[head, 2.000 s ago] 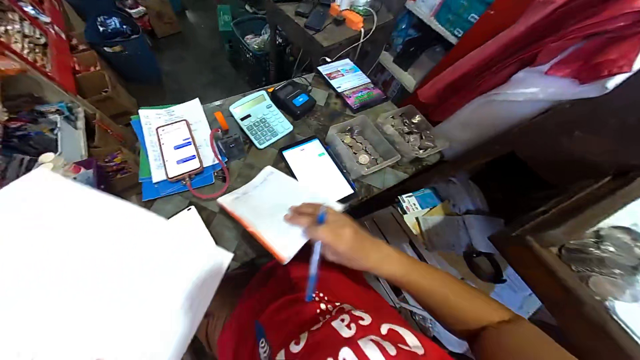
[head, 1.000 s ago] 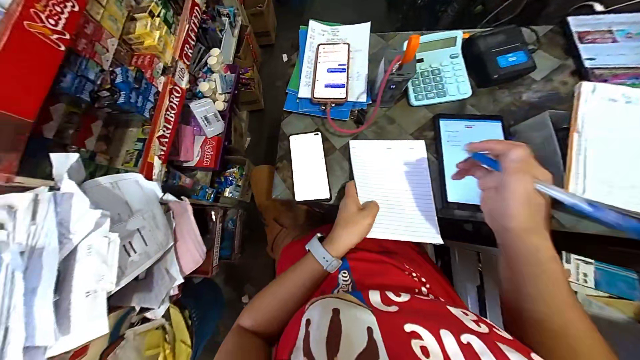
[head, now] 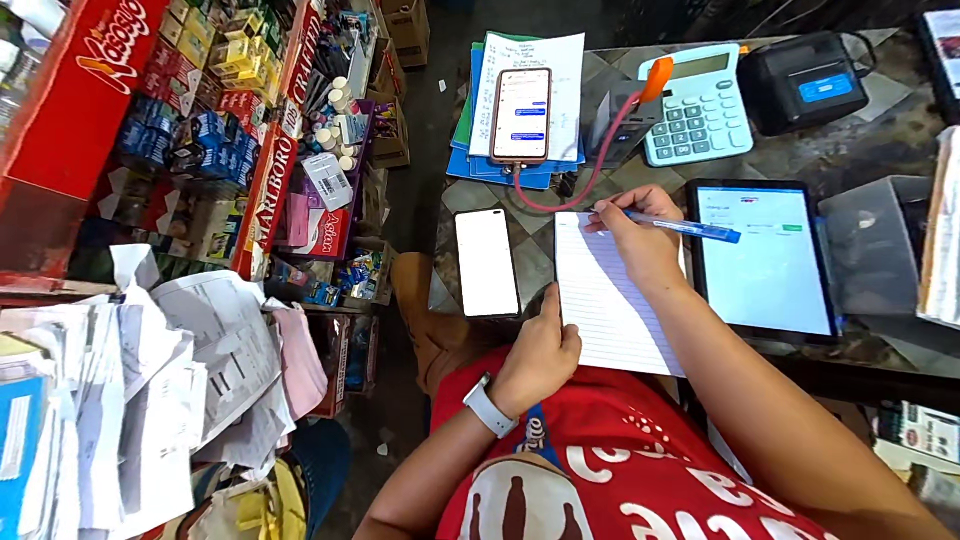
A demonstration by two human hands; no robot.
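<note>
My right hand (head: 637, 232) holds a blue ballpoint pen (head: 686, 226) over the upper part of a lined paper pad (head: 619, 315); whether the tip meets the paper cannot be told. Along the pad's lower left edge rests my left hand (head: 541, 356), its index finger extended and a watch on the wrist. A smartphone with a blank white screen (head: 487, 262) lies left of the pad. To the right is a tablet (head: 761, 262) with a lit screen. Beyond the pad, a second phone (head: 521, 112) with a pink cable lies on papers and folders.
A light blue calculator (head: 697, 105) and a black device (head: 802, 82) stand at the table's back. A clear plastic container (head: 870, 247) is right of the tablet, beside a paper stack (head: 941, 232). Shelves of packets (head: 210, 135) and a bundle of papers (head: 150, 375) are at left.
My right hand has moved left with the pen, from over the tablet to the top of the pad. My left hand remains at the pad's edge.
</note>
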